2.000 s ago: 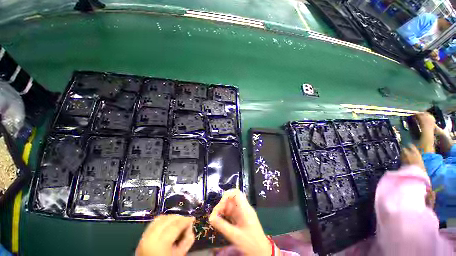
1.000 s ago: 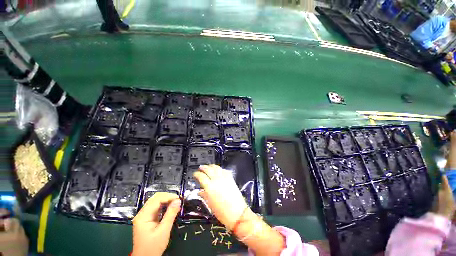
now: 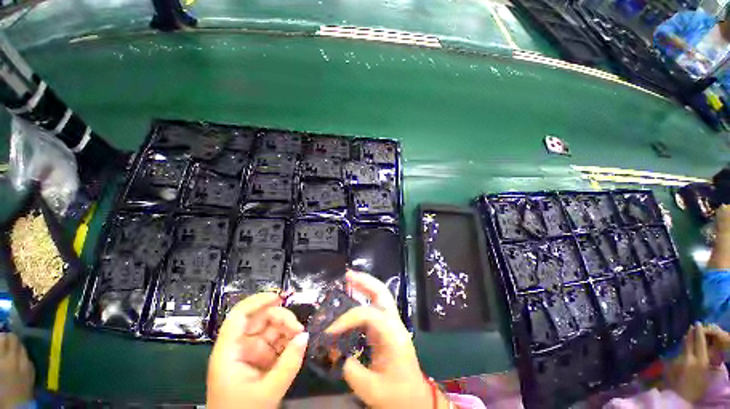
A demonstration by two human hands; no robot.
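My right hand (image 3: 383,343) holds a black plastic housing (image 3: 332,315) in its fingertips, just in front of the large blister tray (image 3: 186,327). My left hand (image 3: 256,351) is at the housing's left side, palm up with fingers curled; whether it grips the housing or a tiny piece cannot be told. The large tray has two rows of pockets with black housings in them. One pocket (image 3: 372,254) at its right end shows glossy black. Bright tiny pieces lie in the narrow dark parts tray (image 3: 464,315) to the right. The hands hide the tray's front edge.
A second blister tray (image 3: 560,366) stands further right, beside another worker's hands (image 3: 695,359) and pink sleeve. A box of pale bits (image 3: 38,260), a clear bag (image 3: 44,164) and a banded black post (image 3: 60,120) are at left. A white-and-black piece (image 3: 555,144) lies beyond.
My right hand has come back from over the large tray's pocket and now holds a black housing. My left hand has turned palm up beside it. The view has shifted slightly.
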